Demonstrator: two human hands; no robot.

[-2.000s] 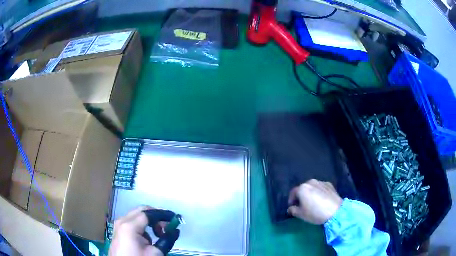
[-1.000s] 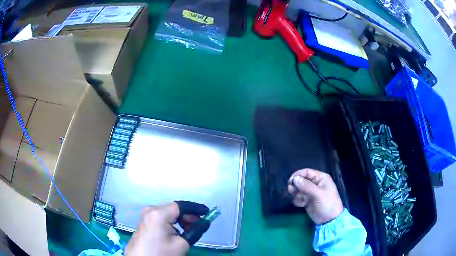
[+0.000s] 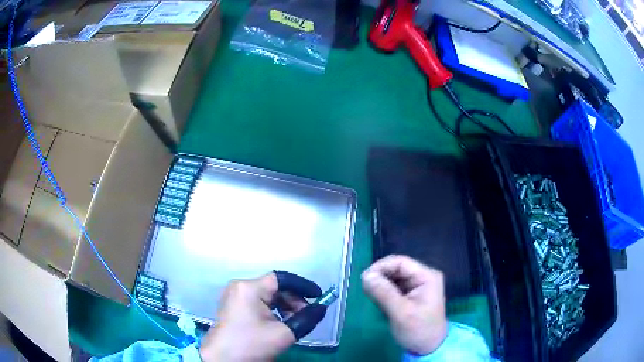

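Note:
A small green circuit board module [image 3: 328, 294] is held between the black-cotted thumb and finger of my left hand [image 3: 265, 311], over the lower right part of the metal tray [image 3: 282, 185]. My right hand [image 3: 409, 300] is just right of the tray, over the lower left edge of the black flat panel [image 3: 420, 212]. Its thumb and fingertips are pinched together; I cannot tell if something small is between them. Green modules [image 3: 176, 191] line the tray's upper left edge, and a smaller group [image 3: 150, 292] lies at its lower left.
An open carton [image 3: 106, 205] stands at the left, with a closed carton [image 3: 166, 63] behind. A black bin [image 3: 505, 247] heaped with modules is at right, beside a blue bin [image 3: 600, 173]. A zip bag [image 3: 286, 35], a red gun [image 3: 409, 42] and a blue cord [image 3: 42, 159] show.
My left hand has moved right with the module, towards the tray's right side. My right hand has moved left from the middle of the black panel towards the tray.

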